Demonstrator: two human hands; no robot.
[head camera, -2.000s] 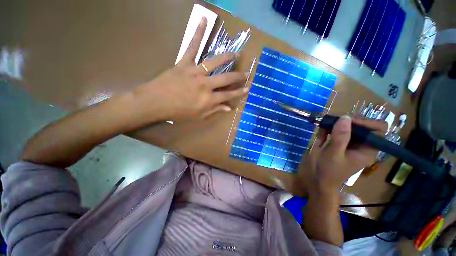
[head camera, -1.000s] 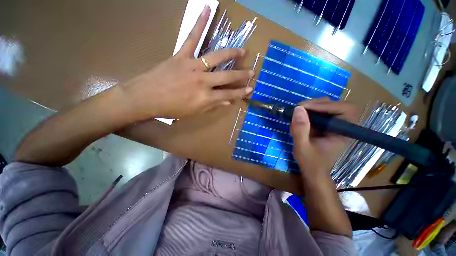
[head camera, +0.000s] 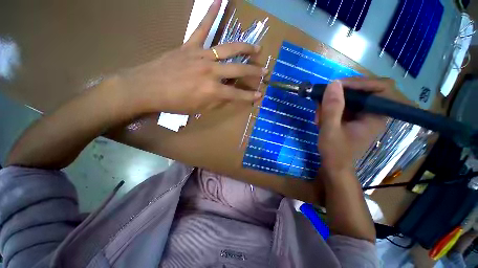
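Note:
The blue solar cell string (head camera: 285, 128) lies flat on the brown board, tilted. Thin silver bus ribbon (head camera: 247, 130) runs along its left edge. My right hand (head camera: 348, 120) holds the black soldering iron (head camera: 398, 107) over the string, with its metal tip at the string's left edge near my left fingertips. My left hand (head camera: 204, 81) lies with its fingers spread, fingertips at the ribbon along that edge. Whether the fingertips press the ribbon is too small to tell. A bundle of silver ribbon pieces (head camera: 243, 31) lies behind my left fingers.
White strips (head camera: 173, 120) lie below my left wrist, others behind my index finger. More ribbon pieces (head camera: 395, 149) lie right of my right hand. Dark cell pieces (head camera: 411, 36) lie on the pale mat. Scissors (head camera: 445, 243) and the iron stand (head camera: 422, 183) are at the right.
The iron tip moved from over the cells to the string's left edge, then slightly up along it. My left hand shifted slightly, uncovering more of the white strips below the wrist.

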